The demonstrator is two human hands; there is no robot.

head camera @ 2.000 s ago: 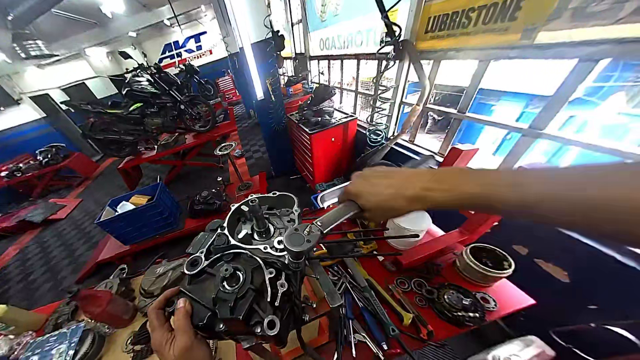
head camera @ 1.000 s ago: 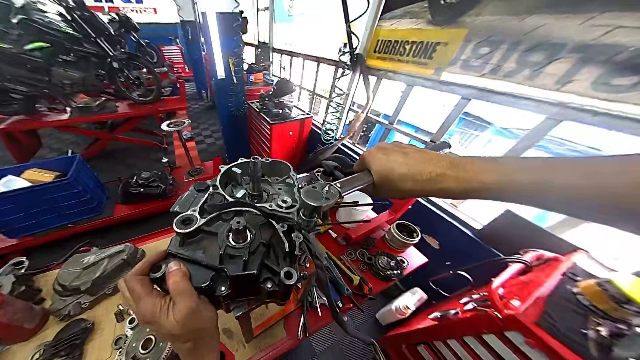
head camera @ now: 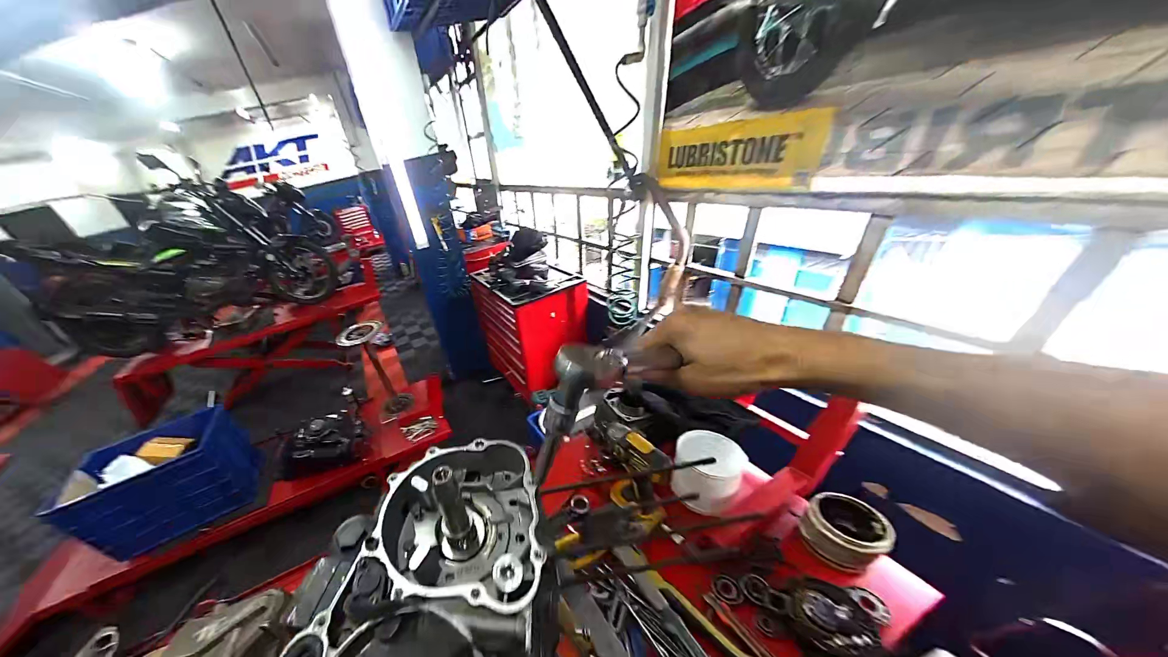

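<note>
My right hand (head camera: pixel 698 351) grips the handle of a metal tool that looks like an impact or air ratchet wrench (head camera: pixel 577 374), with a socket and extension pointing down. The tool is held above and behind a motorcycle engine case (head camera: pixel 456 538), at the bottom centre. The open case shows a splined shaft (head camera: pixel 449 502) standing up inside its round chamber. Whether the extension's lower end touches anything cannot be told, as the case rim hides it. My left hand is out of view.
A red bench (head camera: pixel 584 456) holds hand tools, a white tub (head camera: pixel 707 470), a metal ring-shaped part (head camera: pixel 847 529) and bearings. Left are a blue crate (head camera: pixel 155 484) and red motorcycle lifts (head camera: pixel 265 338). A red tool cabinet (head camera: pixel 538 328) stands behind, near barred windows.
My right hand has lifted the tool off the front of the engine. My left hand, at the engine's lower left before, is out of view. The view has tilted up.
</note>
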